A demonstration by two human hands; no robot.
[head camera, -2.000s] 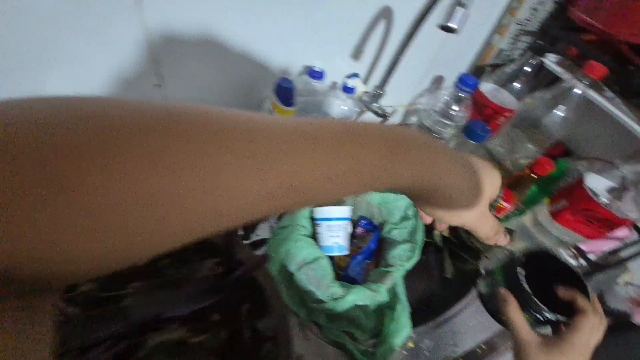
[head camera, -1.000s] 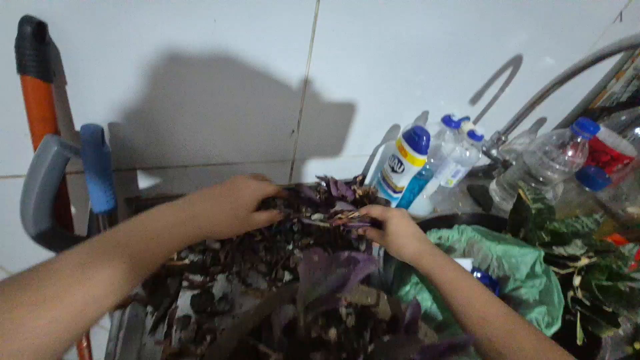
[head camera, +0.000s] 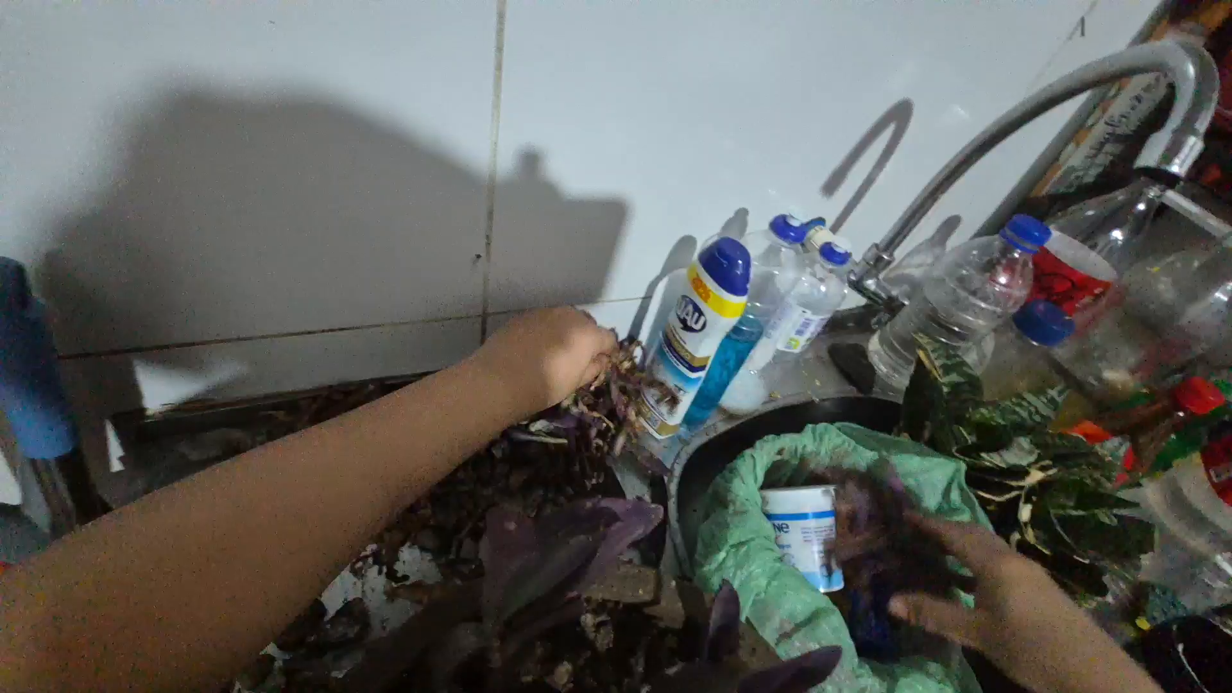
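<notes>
My left hand (head camera: 551,356) grips a clump of dry stems and roots (head camera: 621,399) beside the wall, its fingers closed on it. My right hand (head camera: 972,577), blurred, is over a green plastic bag (head camera: 770,568); dark purple plant matter (head camera: 876,520) is at its fingers, and whether it still holds this I cannot tell. Inside the bag stands a white tub with a blue band (head camera: 807,539), and something dark blue lies below the hand. A purple-leaved plant (head camera: 553,568) grows in front, over soil and dry leaves.
A white bottle with a blue cap (head camera: 698,337) and several clear plastic bottles (head camera: 953,298) stand along the wall near a curved metal faucet (head camera: 1020,115). Green variegated leaves (head camera: 1030,472) lie right of the bag. A blue handle (head camera: 34,366) is at far left.
My right hand has moved from the purple plant by the wall to the green bag. My left hand stays near the wall, now holding a clump of stems.
</notes>
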